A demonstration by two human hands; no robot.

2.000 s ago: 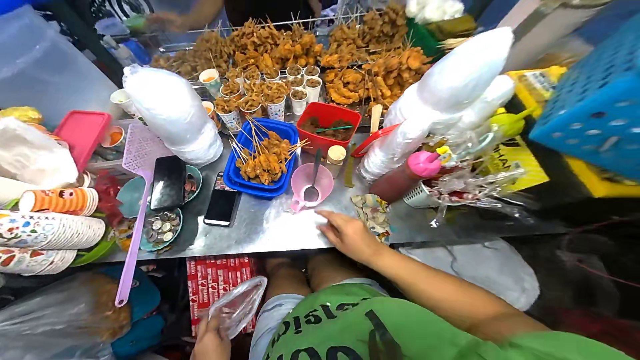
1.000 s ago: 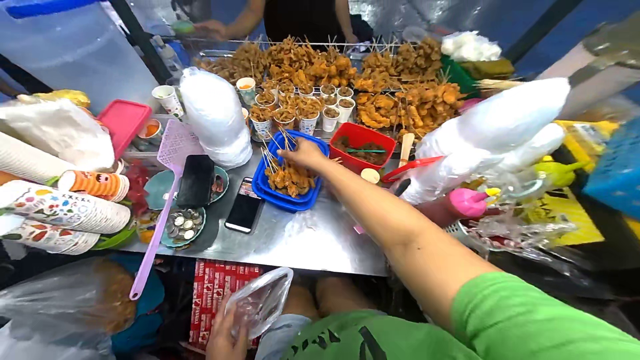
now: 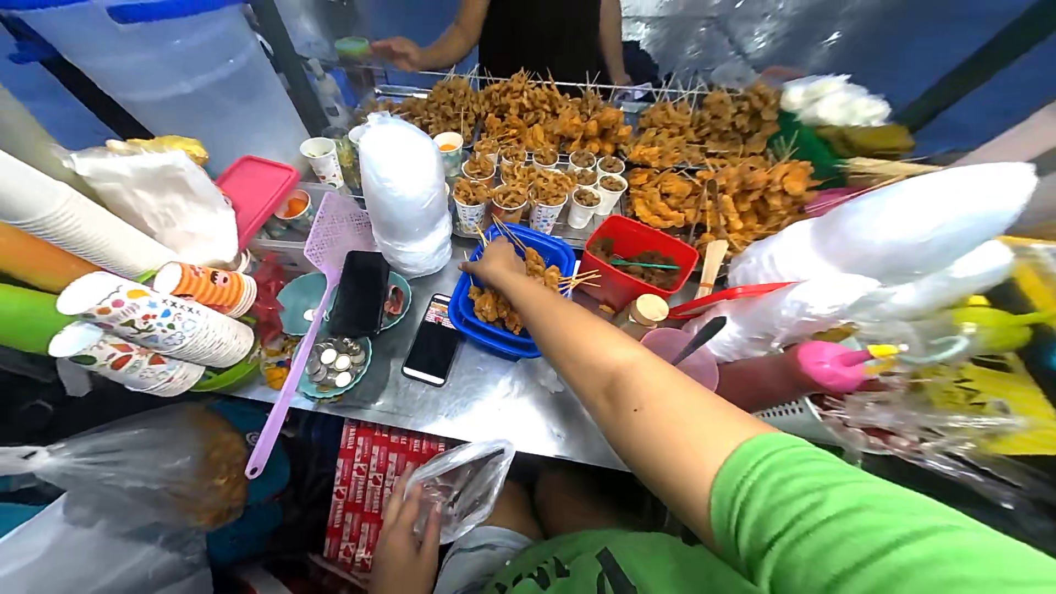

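My right hand (image 3: 497, 266) reaches into the blue plastic basket (image 3: 462, 323), its fingers at the sticks of the battered, fried skewers (image 3: 495, 310); whether it grips any is hidden. My left hand (image 3: 410, 528), low in the view, holds a clear plastic bag (image 3: 466, 491) with its mouth spread. A phone (image 3: 434, 340) lies left of the basket. To the basket's right stand a red container (image 3: 639, 280) of brown food in liquid with a green utensil, a lidded jar (image 3: 646, 312) and a pink dipper (image 3: 685, 355) partly behind my forearm.
Fried skewers (image 3: 561, 115) and filled paper cups (image 3: 549, 200) line the back, where a co-worker's hand (image 3: 398, 53) shows. Rolls of plastic bags (image 3: 404, 194) flank the basket. A purple strainer (image 3: 285, 388), a coin bowl (image 3: 337, 363) and stacked cups (image 3: 157, 322) are left; a pink-capped bottle (image 3: 792, 371) is right.
My right hand has moved from the front of the counter beside the pink dipper to the skewers in the blue basket. My left hand still holds the bag.
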